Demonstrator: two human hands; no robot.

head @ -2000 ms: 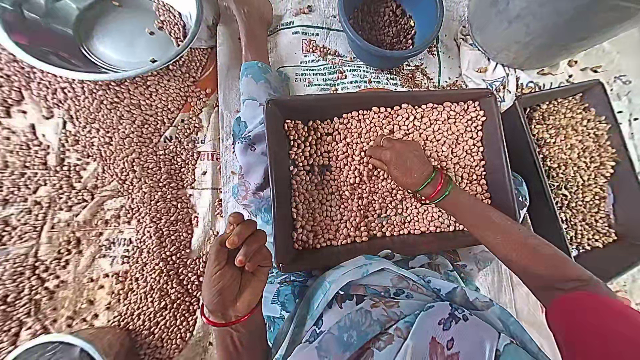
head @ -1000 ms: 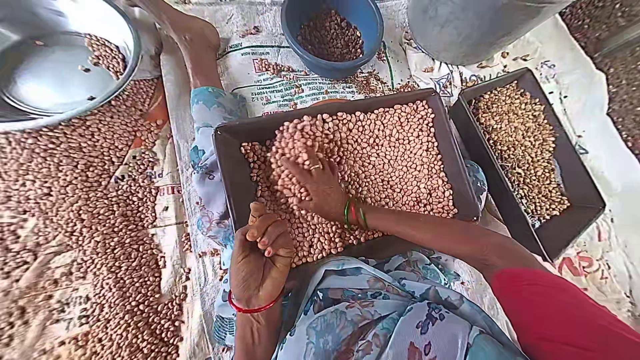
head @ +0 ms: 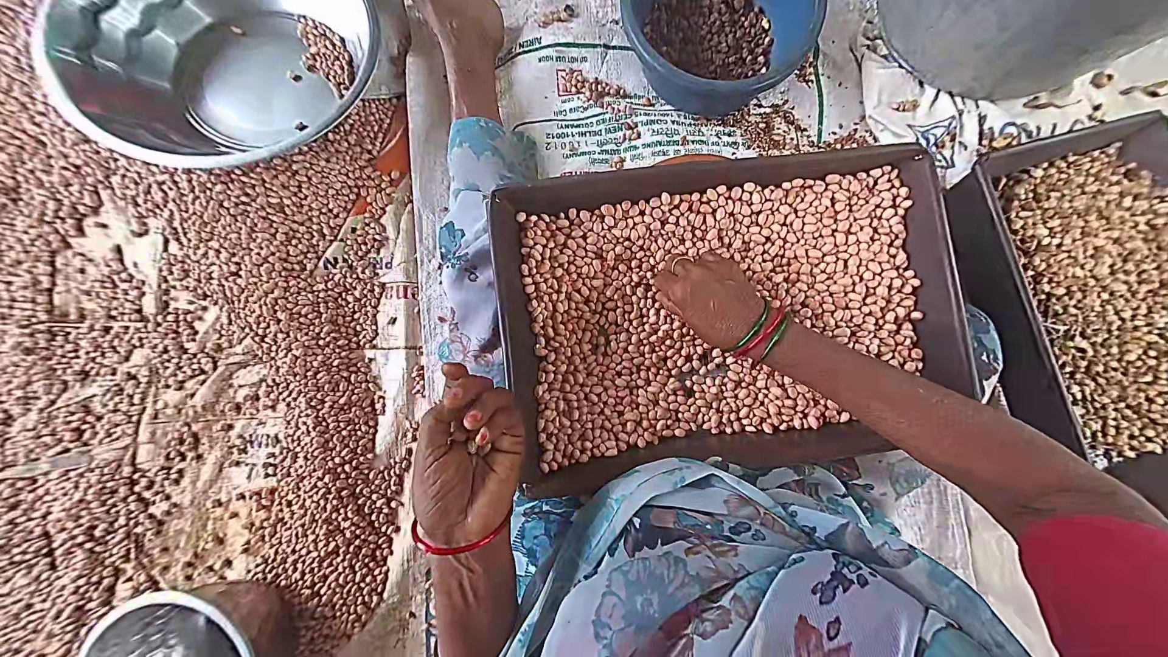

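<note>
A dark rectangular tray [head: 949,274] rests across my lap, spread with pinkish-brown shelled peanuts [head: 630,365]. My right hand [head: 710,297], with green and red bangles, lies palm down on the peanuts near the tray's middle; its fingertips are hidden, so whether it grips any cannot be told. Beside the tray's left edge, my left hand [head: 470,447] is raised palm up, fingers curled, with a few small bits against the fingers. A red bangle circles that wrist.
Peanuts lie spread over sheeting [head: 301,456] at left, below a steel basin [head: 73,109]. A blue tub [head: 693,96] of darker kernels and a grey metal vessel [head: 1022,46] stand beyond the tray. A second dark tray [head: 1031,319] holds paler pieces at right. A person's foot [head: 465,27] shows top left.
My right hand has shifted from the heaped peanuts at the tray's left part back toward its middle, and the heap now lies flatter. My left hand remains raised by the tray's left edge.
</note>
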